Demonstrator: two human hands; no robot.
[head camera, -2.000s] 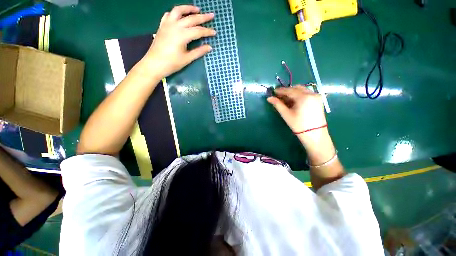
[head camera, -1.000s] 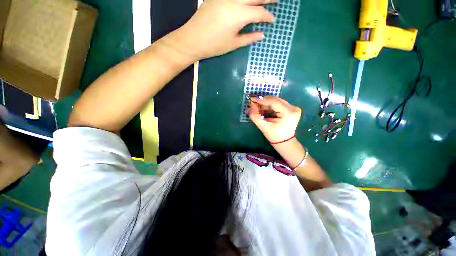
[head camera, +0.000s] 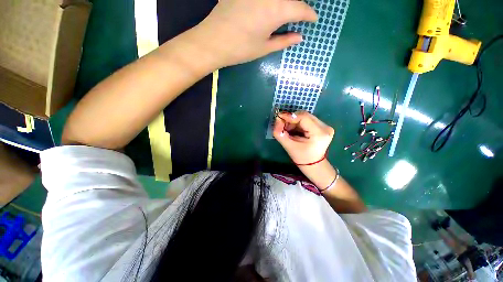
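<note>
A long grey-white perforated strip [head camera: 310,63] lies on the green bench, slightly tilted. My left hand [head camera: 259,30] rests at its upper left edge with fingers spread, partly cut off by the top of the picture; nothing shows in it. My right hand [head camera: 303,135] is at the strip's near end, fingertips pinching a small wired component [head camera: 277,112], mostly hidden by the fingers. A loose pile of small red-and-black wired components [head camera: 373,146] lies to the right of my right hand.
A yellow hot glue gun [head camera: 435,41] with a glue stick [head camera: 404,113] lies right of the pile, its black cord [head camera: 469,110] farther right. A black strip [head camera: 187,115] with cream edges lies left. An open cardboard box [head camera: 60,55] stands far left, near a person's arm [head camera: 16,175].
My right hand has moved left from the component pile to the strip's near end, holding a component. The view has shifted, so the bench things appear displaced. My left hand stays by the strip.
</note>
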